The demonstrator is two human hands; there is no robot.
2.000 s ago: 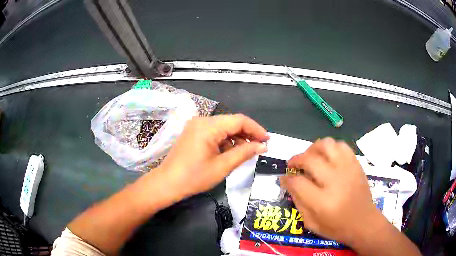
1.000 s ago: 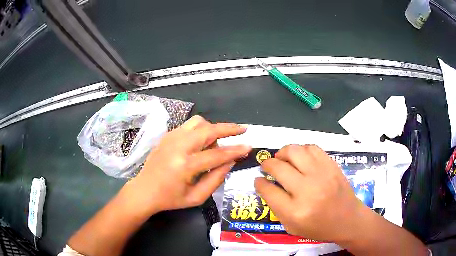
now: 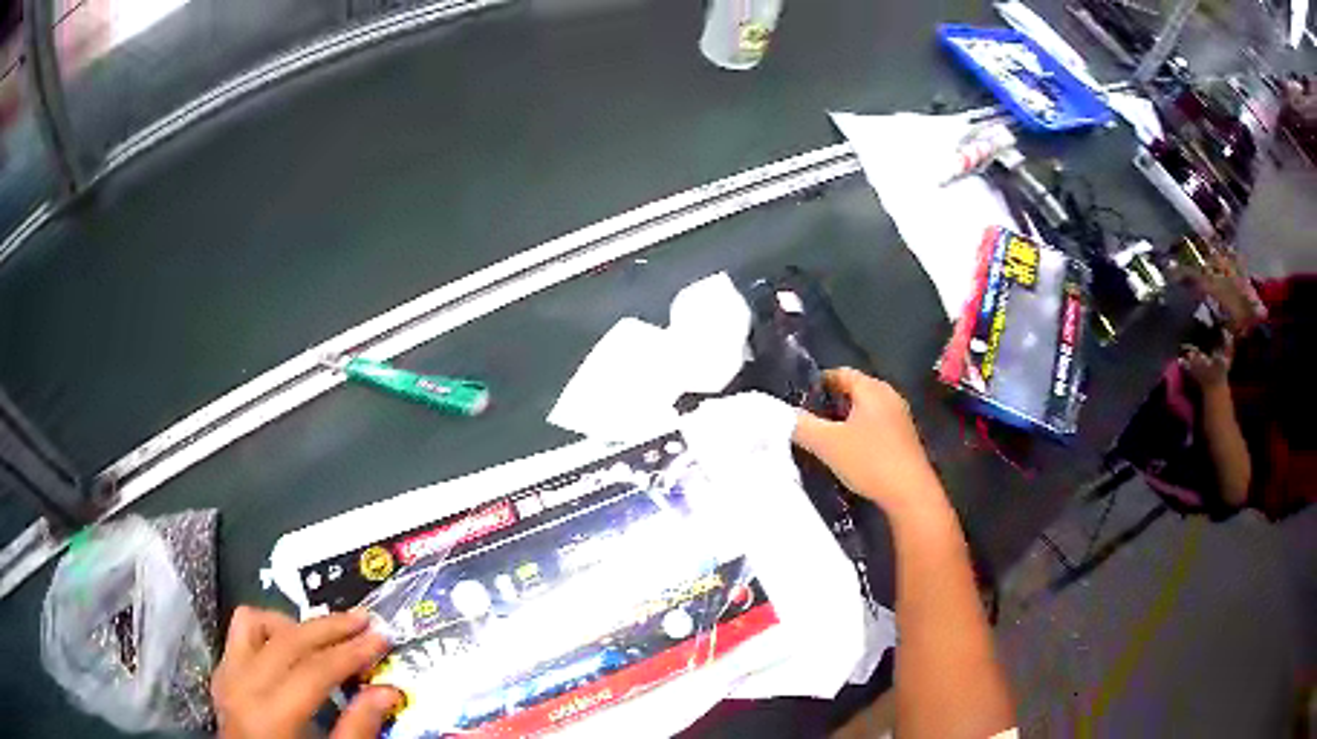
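The dark printed display panel, with a red strip and clear plastic, lies tilted on white padding. My left hand is at the panel's left end, finger and thumb apart and touching its edge; whether it grips anything is unclear. My right hand is beyond the panel's right end, over a black electric screwdriver that is partly hidden; I cannot tell if the fingers are closed on it. The clear screw bag is left of my left hand.
A green-handled knife lies by the aluminium rail. Crumpled white pieces are behind the panel. Farther right are another display stand, a blue tray and a seated person. A white bottle stands at the back.
The view has swung right, bringing the other person and stand into sight. My right hand has left the panel's face for the black screwdriver. My left hand has moved to the panel's left edge.
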